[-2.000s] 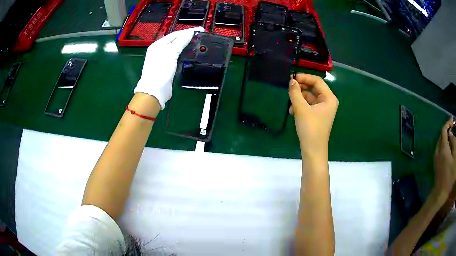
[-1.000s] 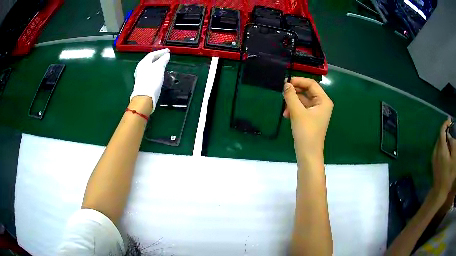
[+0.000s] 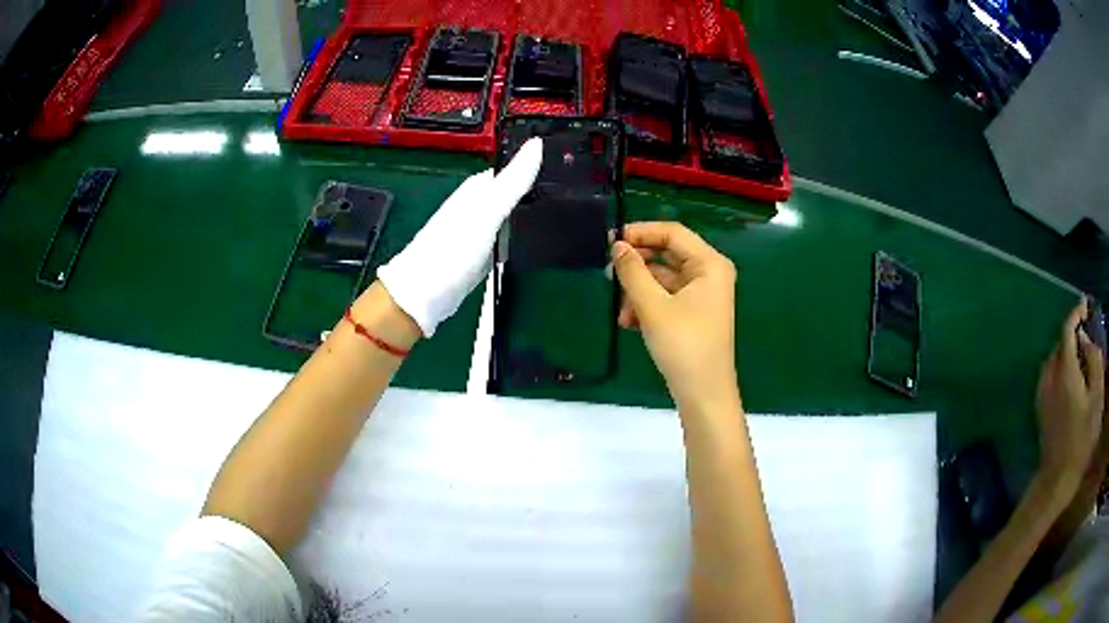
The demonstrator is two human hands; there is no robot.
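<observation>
A black phone middle frame point(image 3: 559, 231) is upright in the picture in front of me, with a dark upper part and green showing through its lower part. My right hand point(image 3: 679, 292), bare, pinches its right edge between thumb and fingers. My left hand point(image 3: 468, 231), in a white glove, reaches over its upper left side with fingertips on or just above it; whether it grips the frame I cannot tell. Another phone frame point(image 3: 328, 262) lies on the green belt point(image 3: 766, 292) left of my gloved hand, partly behind my wrist.
A red tray point(image 3: 487, 136) with several dark phone parts stands behind. Single frames lie on the belt at far left point(image 3: 77, 228) and right point(image 3: 895, 323). A white foam sheet point(image 3: 523, 511) lies under my forearms. A neighbour's hand point(image 3: 1070, 389) and a dark object point(image 3: 979, 487) are at right.
My right hand has carried the black frame left and nearer the middle. My gloved hand has left the other frame and moved right to the black one. Frames on the belt have shifted left.
</observation>
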